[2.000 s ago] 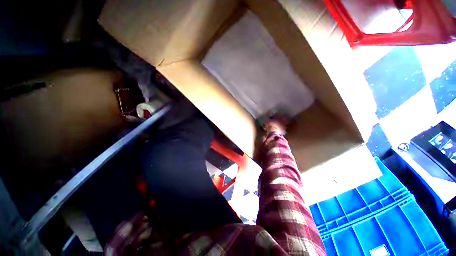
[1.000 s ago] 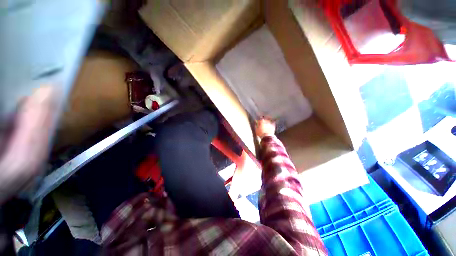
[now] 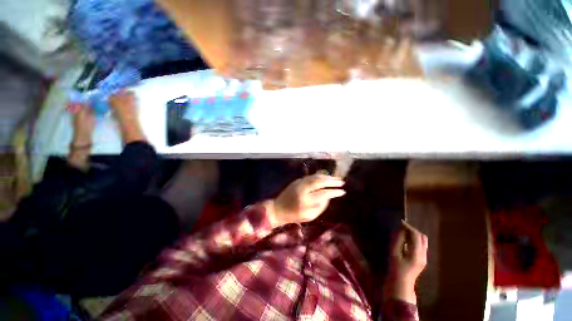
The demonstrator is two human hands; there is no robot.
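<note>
The view is blurred. My left hand (image 3: 306,199) is in front of my body, just below the white table's edge (image 3: 376,155), with its fingers apart and no held thing visible. My right hand (image 3: 411,251) is lower right, fingers curled, beside the near wall of the brown packing carton (image 3: 445,188); I cannot tell if it holds anything. On the table, a row of packed units (image 3: 222,116) with light-blue parts and red-orange dots lies against a black phone (image 3: 178,121). The large carton (image 3: 270,63) behind them holds blurred clear and brownish shapes.
Another person's hands (image 3: 125,113) hold something blue at the left of the table. A heap of blue loose cables (image 3: 138,37) is behind them. Dark sleeved bundles (image 3: 517,81) lie at the far right. A red stool (image 3: 524,247) stands at lower right.
The view has swung from the packing carton's inside up to the table. My right hand, earlier inside the carton, is now beside it. My left hand is now in front of my body.
</note>
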